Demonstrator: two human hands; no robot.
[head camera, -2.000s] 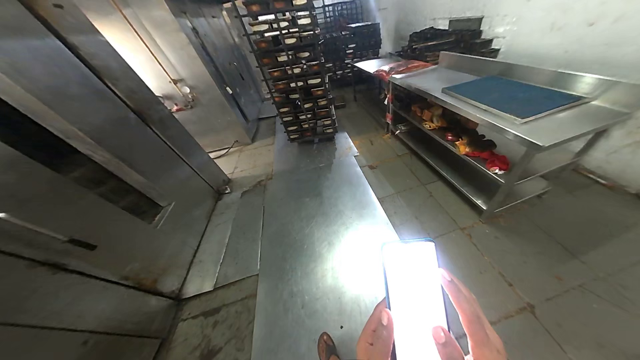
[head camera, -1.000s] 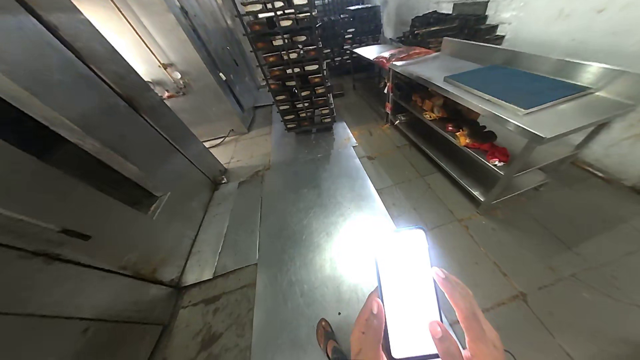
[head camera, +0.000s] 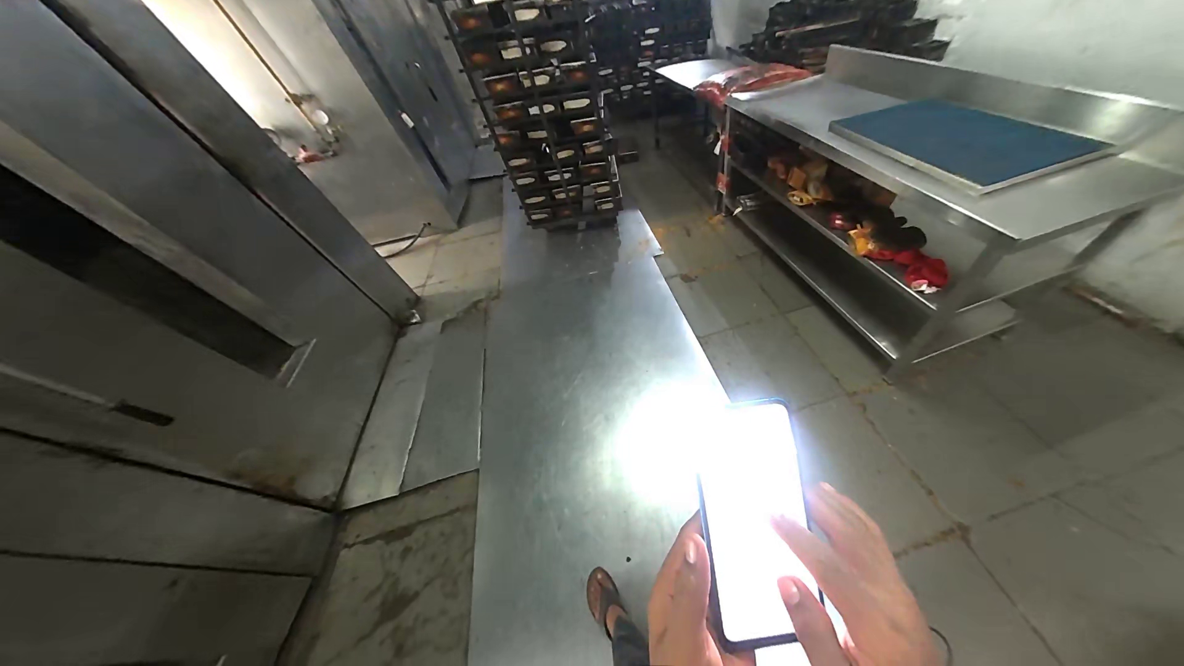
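A smartphone (head camera: 754, 564) with a glaring white screen is at the lower right of centre in the head view. My left hand (head camera: 683, 597) holds it, the thumb along its left edge and the palm partly hidden behind it. My right hand (head camera: 856, 578) is at its right side, with a finger and the thumb over the screen; whether it also grips the phone, I cannot tell. Below them a sandalled foot (head camera: 603, 597) rests on a metal floor plate (head camera: 583, 398), which shows a bright patch of light.
A tall rack (head camera: 555, 120) of dark trays stands on the plate's far end. At right is a stainless steel table (head camera: 888, 176) with a blue-topped board (head camera: 967, 139) and bundles (head camera: 925, 270) on its shelf. Large metal cabinets (head camera: 166, 324) line the left.
The fingers of my right hand have shifted further over the phone's screen. The phone stays in my left hand.
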